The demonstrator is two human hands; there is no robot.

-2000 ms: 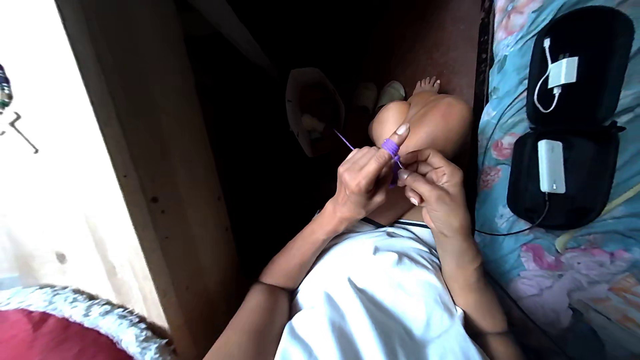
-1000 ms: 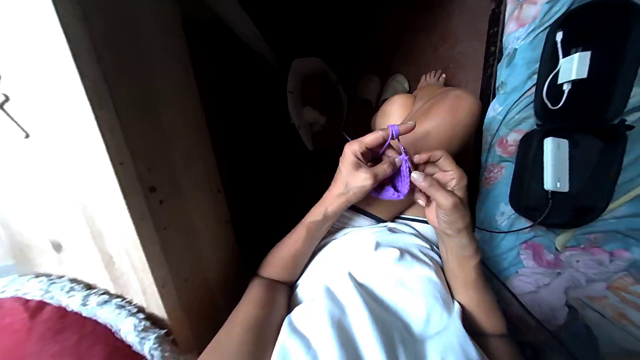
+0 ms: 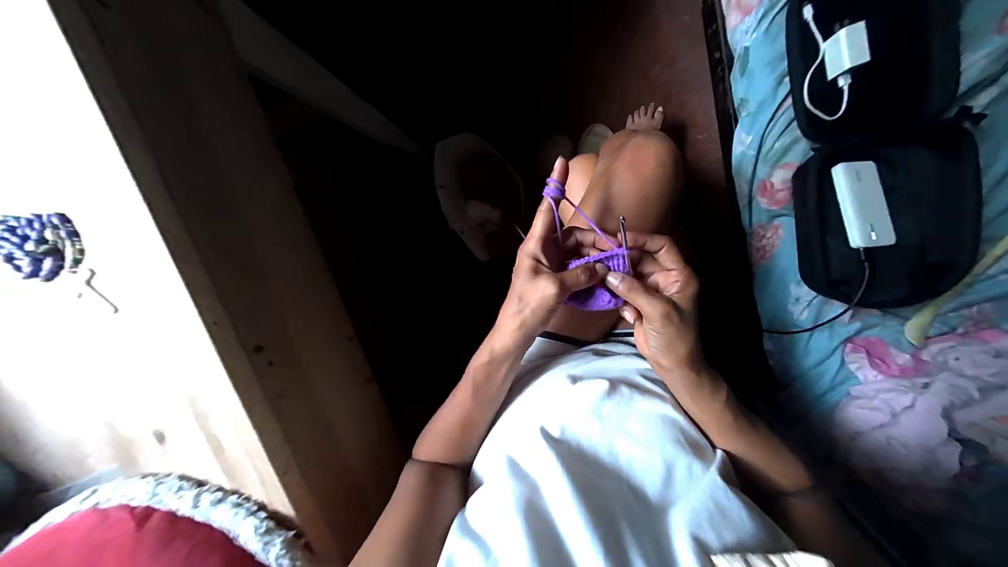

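Observation:
Above my lap, my left hand (image 3: 543, 272) pinches the left side of a small purple crocheted piece (image 3: 594, 295) between thumb and fingers. Purple yarn (image 3: 554, 190) is wrapped around its raised index finger, and strands run from there down to the top edge of the piece. My right hand (image 3: 661, 295) holds a metal crochet hook (image 3: 624, 232), its tip pointing up, close against the right edge of the piece. The thumbs nearly meet in front of the crochet work. Part of the piece and the hook's lower end are hidden by fingers.
On the right, a bed with a floral sheet (image 3: 803, 358) bears an unzipped black case (image 3: 929, 268) with a white power bank (image 3: 864, 203) and a white charger (image 3: 848, 51). A wooden board edge (image 3: 260, 354) runs along the left. A pale container (image 3: 480, 197) stands in shadow beyond my hands.
My left index finger has risen upright with the yarn around it, drawing strands out above the piece. The hook now shows upright at my right hand; the purple piece was mostly hidden two seconds ago.

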